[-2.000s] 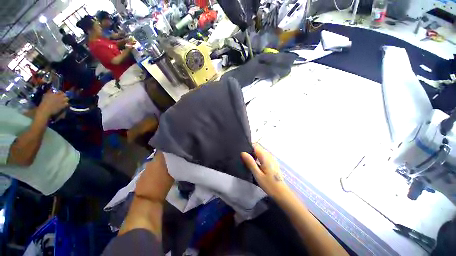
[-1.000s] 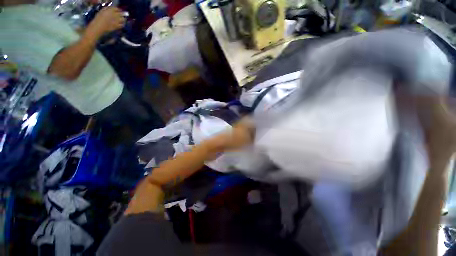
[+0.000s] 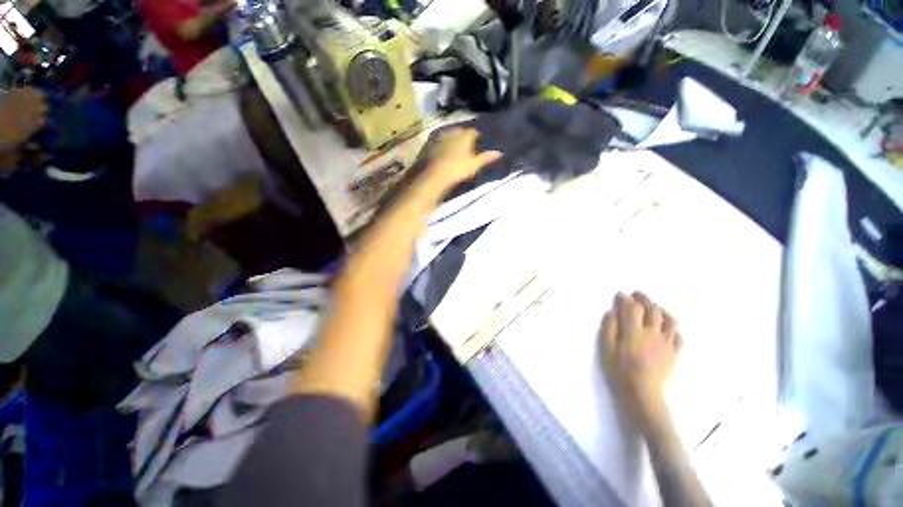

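My left hand (image 3: 457,158) reaches out to dark cloth pieces (image 3: 550,134) at the far left end of the white table. Its fingers are spread at the edge of the dark cloth; whether they grip it cannot be told. Pale strips with dark lines (image 3: 475,206) lie just below that hand. My right hand (image 3: 642,342) rests on the white table (image 3: 554,307), fingers loosely spread, with nothing in it. A heap of light grey panels (image 3: 233,361) lies low at the left, beside my left forearm.
The sewing machine (image 3: 861,465) is cut off at the lower right. A cream-yellow machine (image 3: 371,84) stands at the upper left. A long pale roll (image 3: 822,287) lies at the right. A bottle (image 3: 814,59) stands at the back. People are partly visible at the left.
The grey garment has left my hands, and a grey-white heap shows at the left. My left hand has moved out to the dark cloth; my right hand has come down on the table.
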